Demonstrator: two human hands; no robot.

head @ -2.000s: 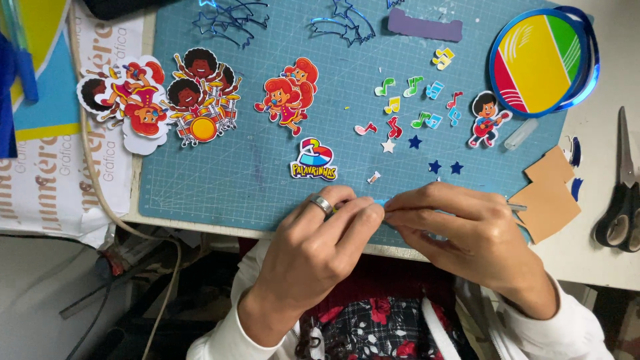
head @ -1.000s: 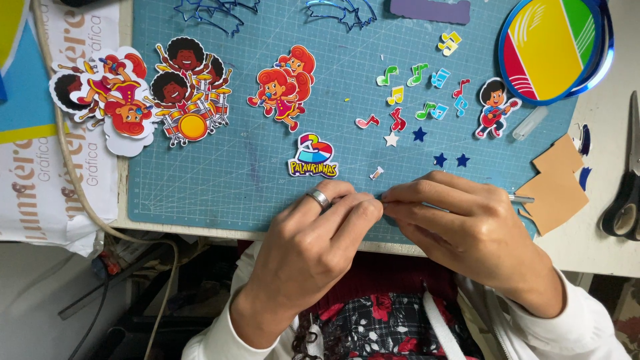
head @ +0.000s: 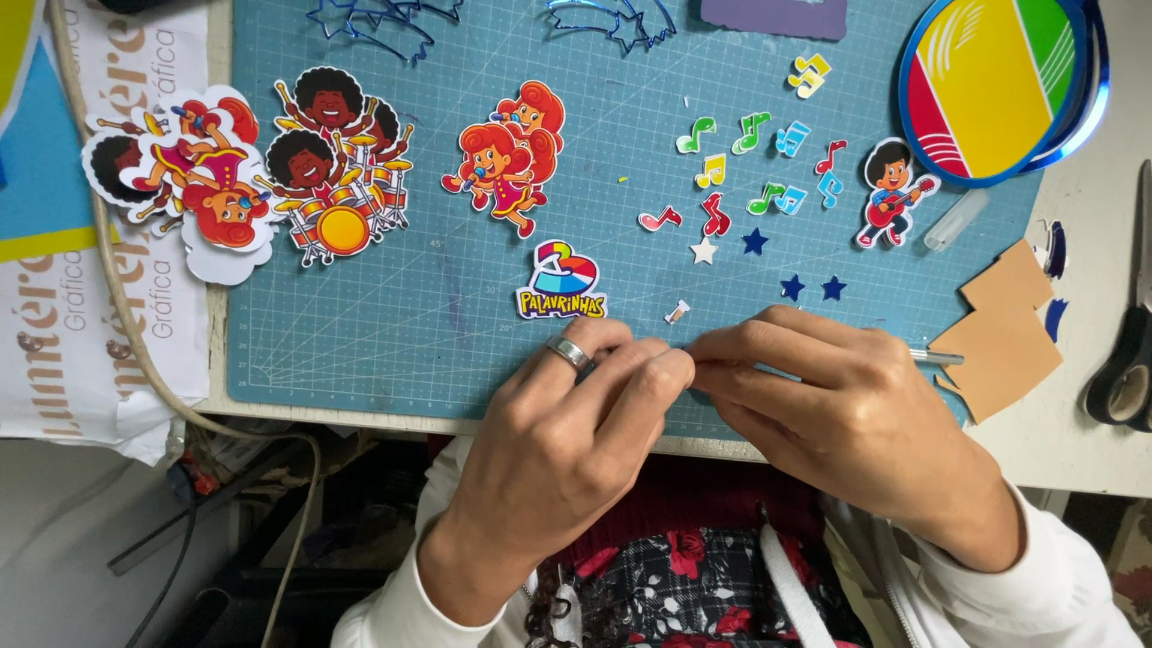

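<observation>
My left hand [head: 585,414], with a silver ring, and my right hand [head: 819,405] meet at the fingertips over the near edge of a blue-green cutting mat [head: 576,216]. Both pinch something small between them; the fingers hide it, and only a dark speck shows. Just above my left fingers lies a lettered paper cutout [head: 562,283]. A tiny white and tan scrap [head: 678,312] lies above the fingertips. Past my right hand are dark blue paper stars [head: 792,287], a white star [head: 703,251] and several paper music notes [head: 711,171]. A metal craft knife handle [head: 936,357] sticks out beside my right hand.
Character cutouts [head: 504,162], drummer cutouts [head: 337,180] and a pile of cutouts [head: 211,171] lie on the left. Blue shiny star outlines [head: 621,22] lie at the top. On the right are a guitarist cutout [head: 891,193], a round coloured piece [head: 990,85], a clear cap [head: 956,220], tan paper [head: 1008,333] and black-handled scissors [head: 1125,378].
My hands stay together at nearly the same place, with only small finger shifts. The view has moved slightly; the cutouts lie as before.
</observation>
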